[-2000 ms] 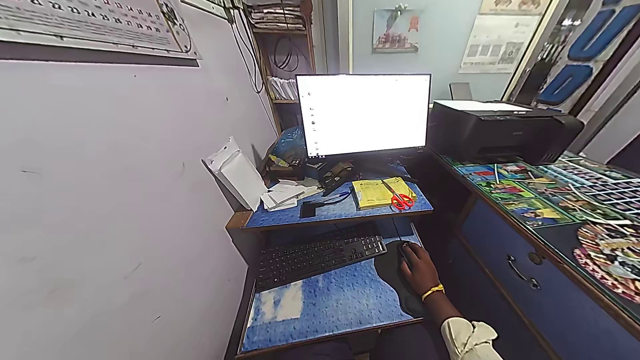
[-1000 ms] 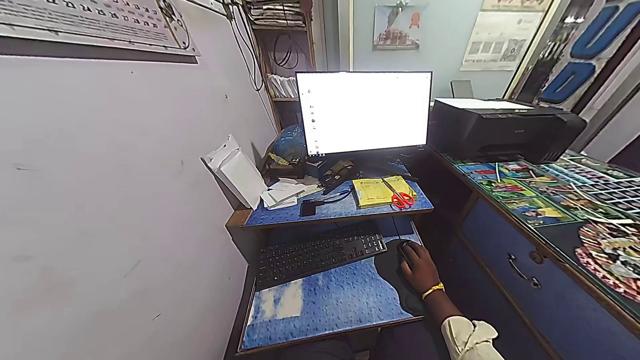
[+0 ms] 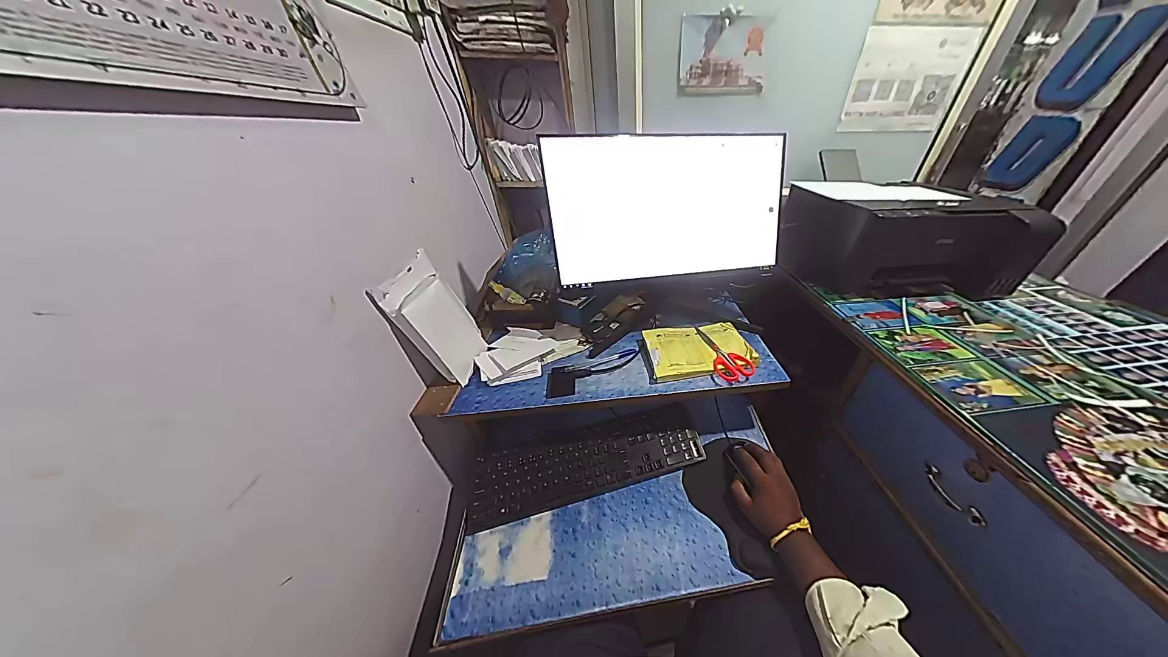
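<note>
My right hand rests over a black computer mouse on a dark mouse pad, a yellow band around the wrist. My left hand is out of view. Left of the mouse pad, a black keyboard lies on the blue pull-out tray. On the shelf above, red-handled scissors lie across a yellow printed pad. Behind them stands a monitor with a bright, mostly white screen.
A black printer stands on the photo-covered counter at the right. White papers, a white packet leaning on the wall, and a black cable sit on the shelf's left side. Blue drawers flank the tray.
The monitor's screen has lost the column of small icons at its left that both earlier frames show. My right hand stays on the mouse.
</note>
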